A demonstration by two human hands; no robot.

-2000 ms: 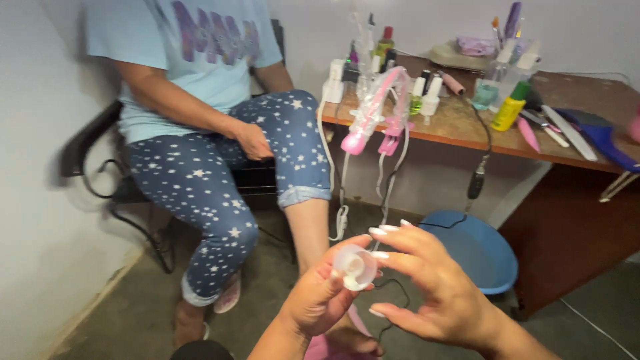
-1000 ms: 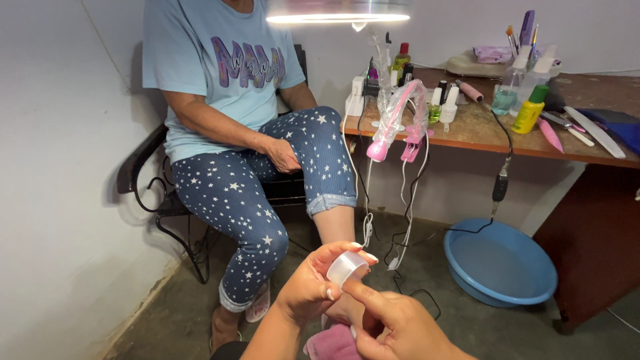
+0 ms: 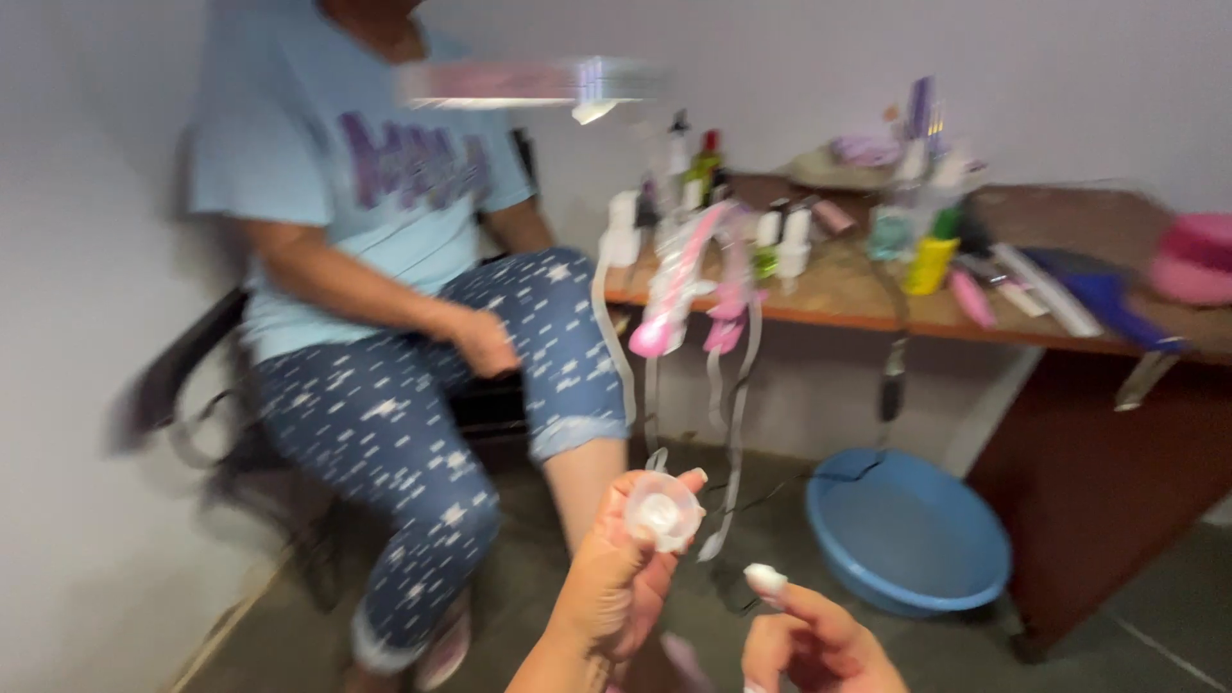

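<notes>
My left hand (image 3: 616, 568) holds a small translucent plastic cup (image 3: 664, 510) with a white substance at its bottom. To the right of it, apart from the cup, my right hand (image 3: 818, 635) has one finger raised, its tip covered with a white cream-like substance (image 3: 765, 579); it grips no object. Beyond my hands a seated person in star-patterned jeans (image 3: 414, 433) rests one hand on the lap, and the bare lower leg (image 3: 587, 491) reaches down behind my left hand. The foot is mostly hidden, and the picture is blurred.
A wooden table (image 3: 818, 303) on the right bears bottles, a yellow bottle (image 3: 931, 265), files and a pink-and-clear clamp-like device (image 3: 688, 279) with hanging cords. A blue basin (image 3: 905, 534) stands on the floor. A blurred lamp (image 3: 529, 85) hangs at the top. The person's chair (image 3: 207, 356) is at left.
My right finger, at the cup's mouth one second ago, is now away to the right with white substance on its tip. The cup is now tilted with its opening towards me.
</notes>
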